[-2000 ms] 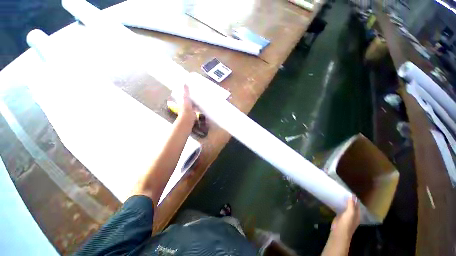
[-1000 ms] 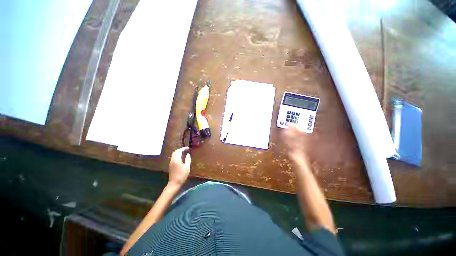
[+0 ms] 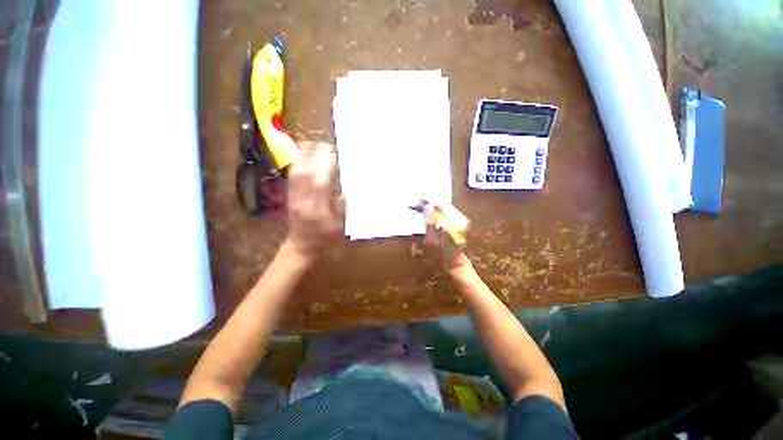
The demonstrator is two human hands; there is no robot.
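Observation:
A small stack of white record sheets (image 3: 391,137) lies on the brown table in front of me. My right hand (image 3: 445,232) is at the stack's lower right corner and holds a yellow pen (image 3: 452,225), its dark end over the paper. My left hand (image 3: 313,193) is blurred, beside the stack's lower left edge; its fingers are not clear and I cannot tell if it holds anything. A white calculator (image 3: 512,146) with a grey display lies right of the sheets.
Left of the sheets lie a yellow handheld cutter (image 3: 269,94) and black-handled shears (image 3: 250,185). Marker paper (image 3: 129,172) and a clear strip (image 3: 21,163) lie further left. A paper roll (image 3: 631,146) and a blue folder (image 3: 708,150) are at right.
The long paper roll has left my hands. My left hand has moved from the shears' handles towards the sheets. My right hand has moved from the calculator to the sheets, now with the pen.

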